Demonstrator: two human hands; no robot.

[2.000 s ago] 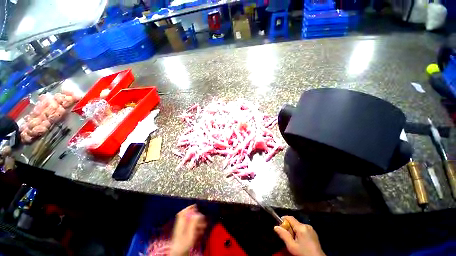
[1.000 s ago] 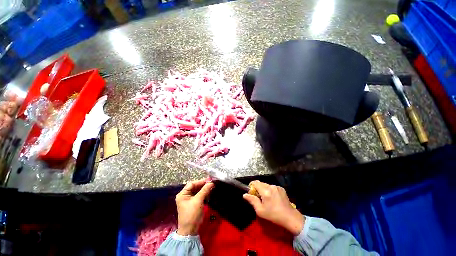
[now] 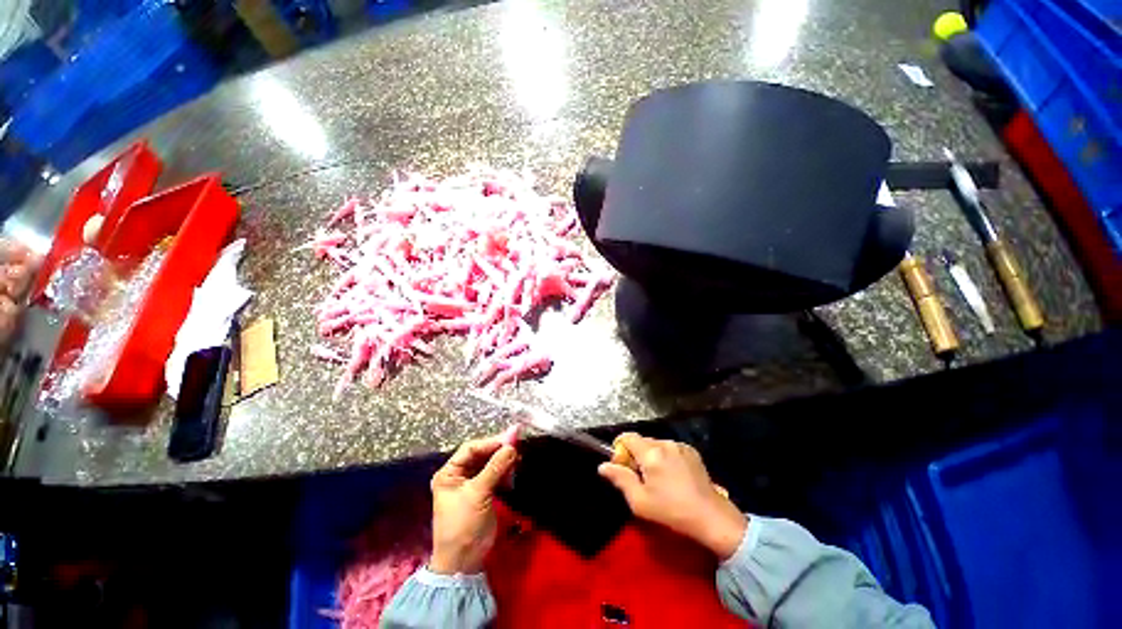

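Note:
My left hand [image 3: 465, 506], bare with a pale blue sleeve, pinches a small pink moulded part [image 3: 511, 435] between thumb and fingers, just off the bench's front edge. My right hand [image 3: 668, 488] grips the yellowish wooden handle of the trimming knife [image 3: 568, 433]. Its thin blade points left and lies against or very close to the pink part; exact contact is too small to tell. The part pile [image 3: 455, 273], loose and pink, lies on the speckled bench [image 3: 369, 433] beyond my hands. More pink parts [image 3: 381, 568] fill a blue crate [image 3: 310, 541] below the bench edge at left.
A black hooded fixture [image 3: 746, 184] stands right of the pile. Beyond it lie spare wooden-handled knives [image 3: 1011, 285] and a small pale blade [image 3: 971, 295]. At left are red trays [image 3: 185, 264] with clear plastic, white cloth [image 3: 212, 307], a smartphone [image 3: 198, 403] and cardboard [image 3: 256, 356]. Blue crates [image 3: 1009, 516] are at right.
Two seconds ago my left hand was blurred over the crate and the knife was apart from it. Both hands have since come together at the pink part. The view has tilted down and shifted right.

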